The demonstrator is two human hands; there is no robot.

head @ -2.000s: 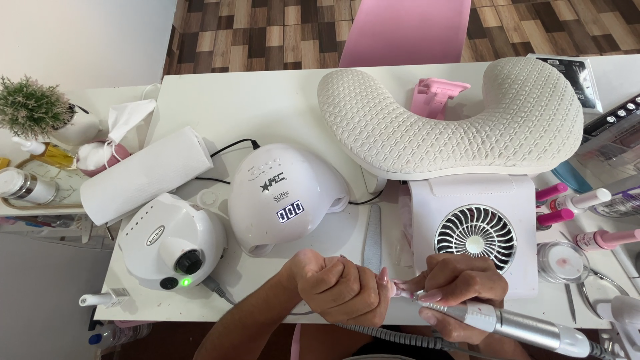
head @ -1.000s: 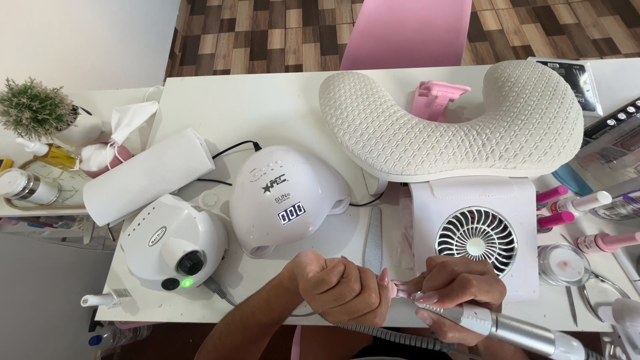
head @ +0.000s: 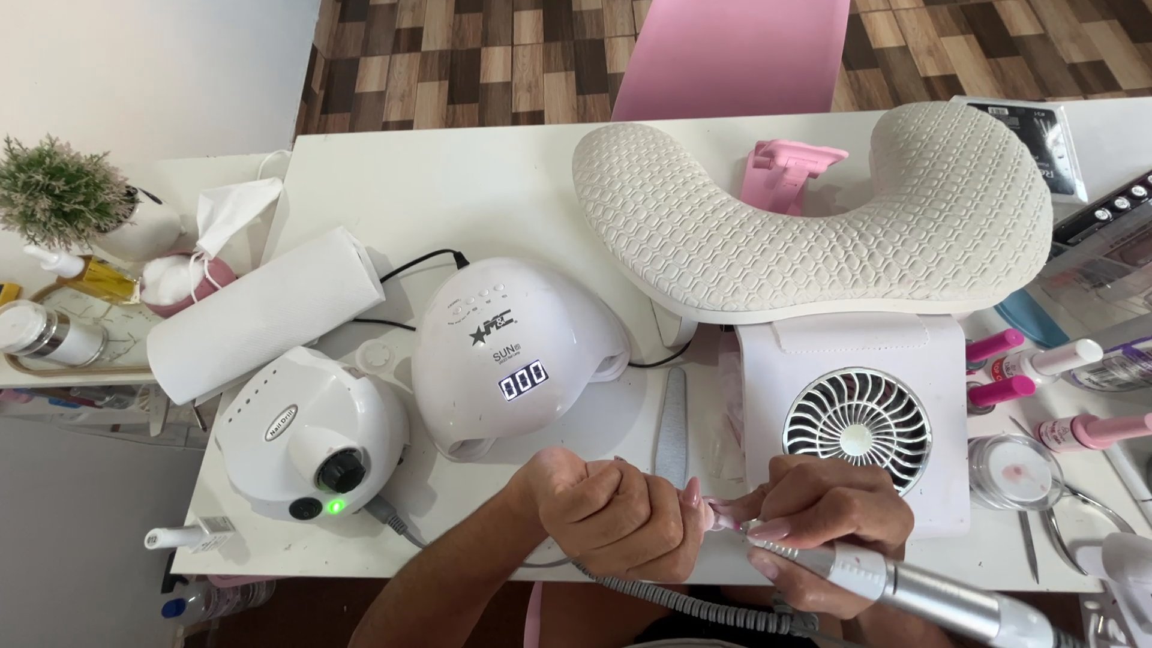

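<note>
My right hand (head: 828,526) grips the nail drill handpiece (head: 927,594), its tip pointing left at a nail of my left hand. Curled in a loose fist, my left hand (head: 621,517) meets the fingers of my right hand near the table's front edge; whether it holds a small thing is hidden. The handpiece has a silver and white body. The white nail drill control unit (head: 310,432) shows a green light at the left. Between it and my hands stands a white nail lamp (head: 513,351) with a lit display. A grey nail file (head: 671,427) lies just behind my left hand.
A white dust collector (head: 945,396) with a round fan sits behind my right hand, below a curved textured armrest (head: 810,261). Nail polish bottles (head: 1048,360) and a glass jar (head: 1015,472) stand at the right. A paper towel roll (head: 265,315) lies at the left. The coiled cord (head: 684,612) hangs near my lap.
</note>
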